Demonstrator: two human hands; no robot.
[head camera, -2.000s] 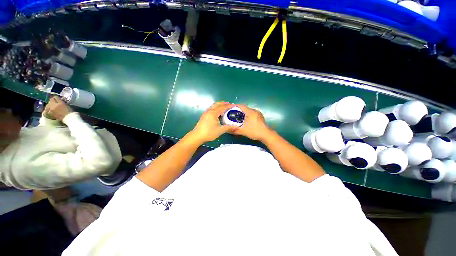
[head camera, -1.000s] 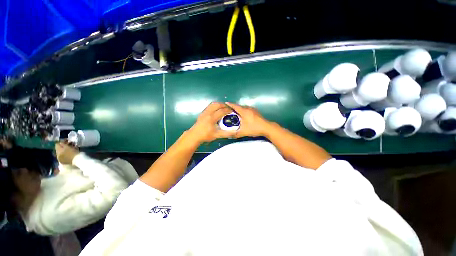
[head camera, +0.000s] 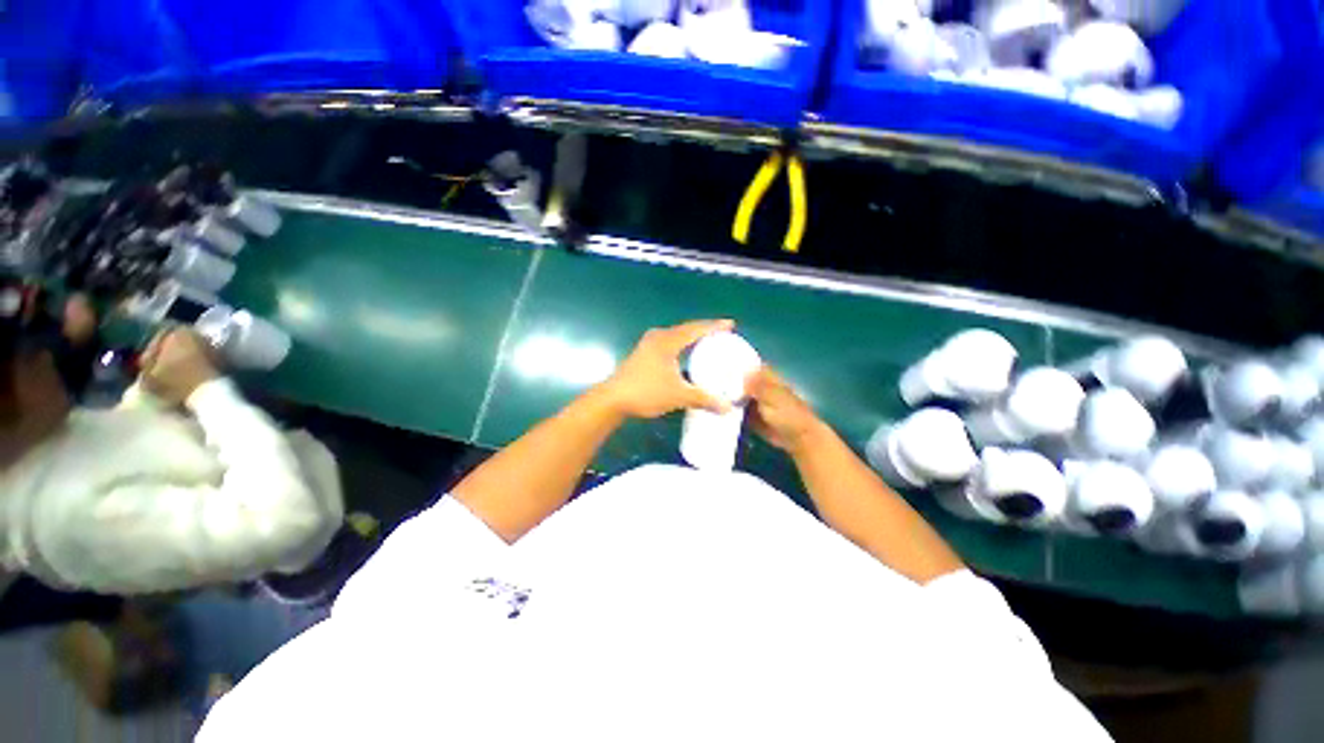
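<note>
A white camera unit (head camera: 714, 436) is held in front of my chest over the near edge of the green bench. Its round white head points up and its white cylinder body points towards me; no black face shows on it. My left hand (head camera: 662, 375) grips the head from the left, thumb and fingers around it. My right hand (head camera: 780, 409) is at the right side of the unit, its fingers touching it; the fingertips are partly hidden.
Several white camera units (head camera: 1045, 404) stand in rows on the bench at the right. Blue bins (head camera: 639, 80) with white shells hang above. Yellow-handled cutters (head camera: 771, 203) hang at the back. Another worker (head camera: 174, 479) works at the left beside part-built units (head camera: 203, 269).
The unit has turned in my hands: its black face was up before, and now the white head and cylinder body show. My right hand has shifted slightly right. The view has tilted up to the bins.
</note>
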